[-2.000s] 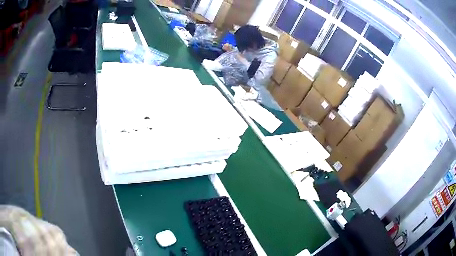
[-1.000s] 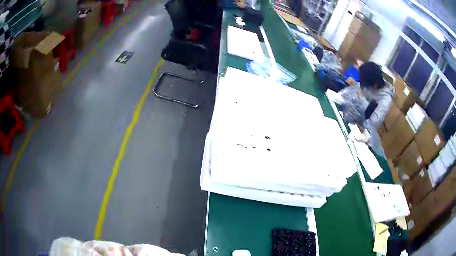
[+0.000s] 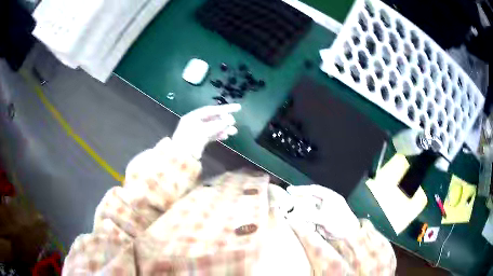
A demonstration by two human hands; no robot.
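Observation:
My left hand [image 3: 208,125], in a thin white glove, is over the bench's near edge with its fingers stretched out; I see nothing in it. Its fingertips are just short of a pile of loose black parts [image 3: 238,83]. My right hand [image 3: 319,207], also white-gloved, is low in front of my body beside the mat's near edge. It is blurred, and I cannot tell whether it holds anything. More small glossy black parts [image 3: 292,137] lie on the left part of the black mat [image 3: 340,135].
White rounded case [image 3: 195,71] left of the pile. Black pocketed tray [image 3: 254,24] behind it. White foam tray [image 3: 397,70] with rows of holes at right. Bottle [image 3: 408,142], phone [image 3: 417,173], yellow papers [image 3: 397,202], pink-red marker [image 3: 440,205] and orange item [image 3: 422,232] at right. Stacked foam trays [image 3: 97,32] upper left.
The view has swung from the aisle and the far bench down to the mat. Both hands, the mat and the loose parts now show; the other person is out of view.

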